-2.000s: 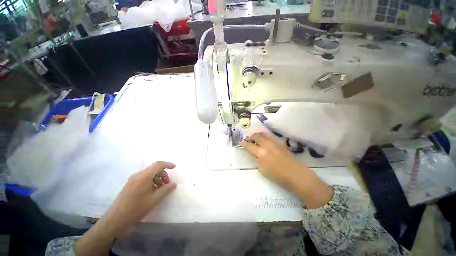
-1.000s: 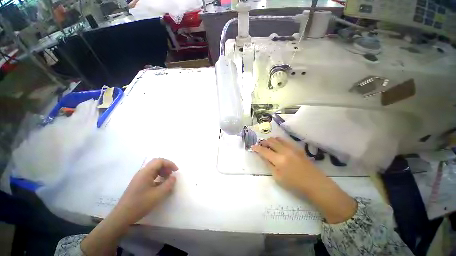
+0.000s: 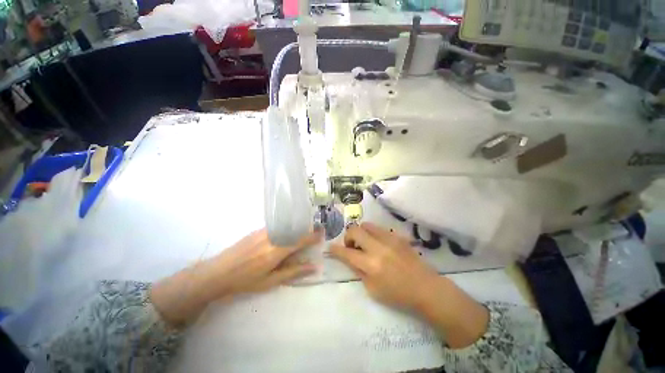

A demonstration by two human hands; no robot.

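The off-white sewing machine stands at right, its needle area in front of me. My left hand lies flat on the bed just left of the needle, partly behind the machine lamp. My right hand is just right of the needle, thumb and fingers bunched below the yellowish knob. Any sheer fabric under my fingers is too faint against the white table to make out. I cannot tell whether my right fingers hold a small tool.
Sheer white fabric is heaped at left by a blue bin. A white cloth hangs over the machine arm. A dark flat strip and a paper sheet with a reddish strip lie at right. The control panel is above.
My left hand has moved right and forward from the table to beside the needle, its fingers now stretched out. My right hand stays by the needle. The camera view has shifted.
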